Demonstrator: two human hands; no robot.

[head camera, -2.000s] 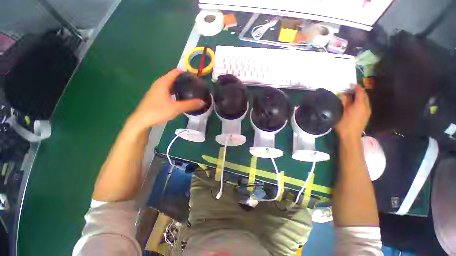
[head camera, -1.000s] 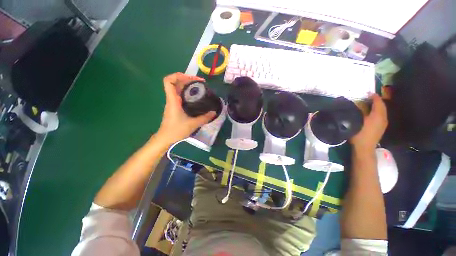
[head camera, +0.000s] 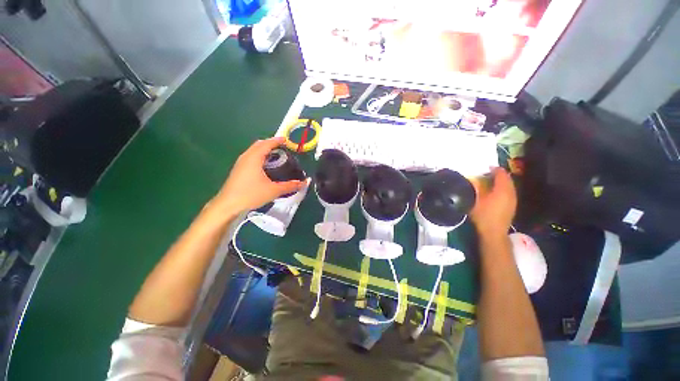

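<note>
Several white security cameras with black round heads stand in a row on the green bench. My left hand point(head camera: 250, 178) is shut on the black head of the leftmost camera point(head camera: 285, 173), thumb in front; its pale lens ring faces up and its foot is tilted. The second camera point(head camera: 335, 178), third camera point(head camera: 385, 195) and rightmost camera point(head camera: 445, 199) stand with white feet nearest me. My right hand point(head camera: 493, 202) is at the right side of the rightmost camera; its fingertips are partly hidden, so its grip is unclear. White cables hang toward the front edge.
A white keyboard point(head camera: 406, 145) lies behind the cameras, below a bright monitor point(head camera: 432, 45). Yellow tape roll point(head camera: 312, 144) and white tape roll point(head camera: 317, 92) are back left. Mouse point(head camera: 528, 262) and black bag point(head camera: 596, 178) are right. Yellow tape strips point(head camera: 350, 276) mark the front edge.
The leftmost camera's head has turned, bringing its lens ring into view, and its foot has tilted in my left hand. My right hand remains beside the rightmost camera. The view has tilted up, showing more monitor.
</note>
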